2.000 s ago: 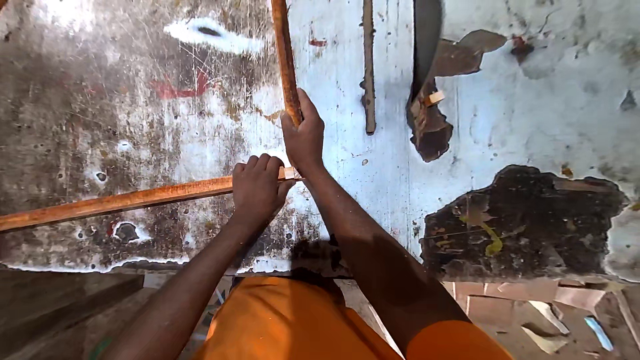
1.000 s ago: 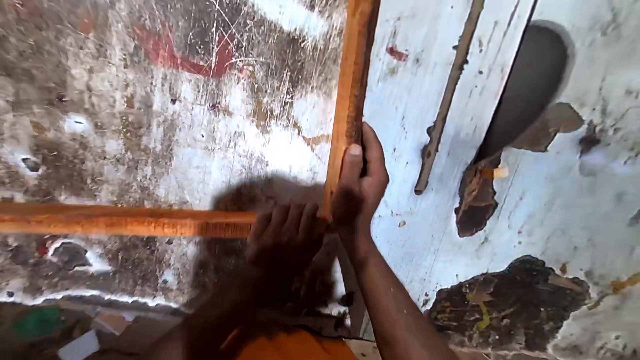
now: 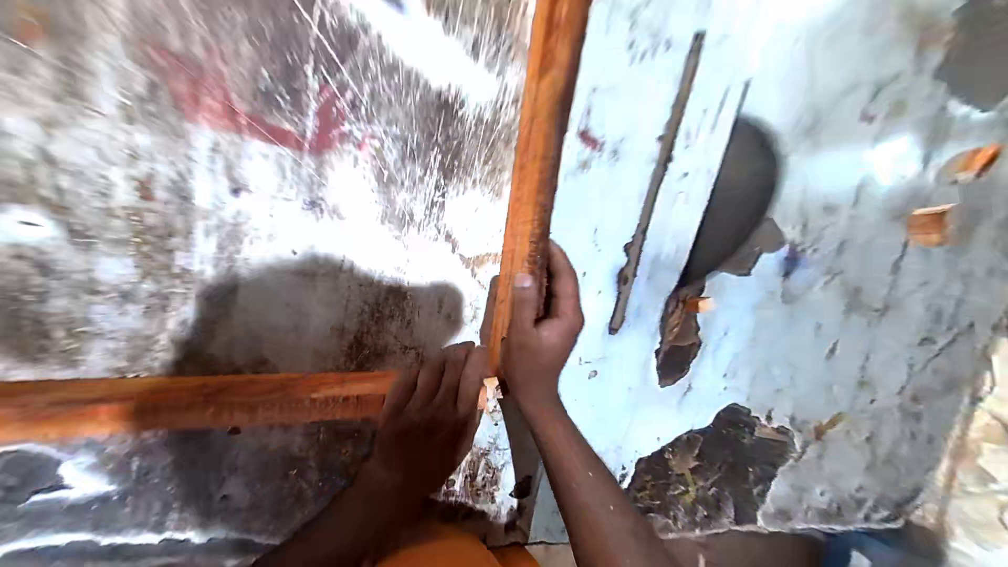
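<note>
My left hand (image 3: 437,402) is closed over the right end of a wooden strip (image 3: 236,399) that runs in from the left edge. With my right hand (image 3: 543,323) I grip the near end of a second wooden strip (image 3: 539,134), which extends away to the top edge. The two strips meet at roughly a right angle between my hands. A small pale cut end (image 3: 491,388) shows beside the left fingers; the rest of the joint is hidden by my hands.
Both strips lie over a worn worktop (image 3: 614,425) with peeling paint. A long narrow slot (image 3: 657,185) and a dark hole (image 3: 679,339) lie right of my hands. Small wood offcuts (image 3: 931,225) rest farther right. A dark broken patch (image 3: 717,465) is near the front edge.
Two seconds ago the left strip slanted and its pale end showed beside my fingers; now it lies nearly level, close against the upright strip. The view has moved closer.
</note>
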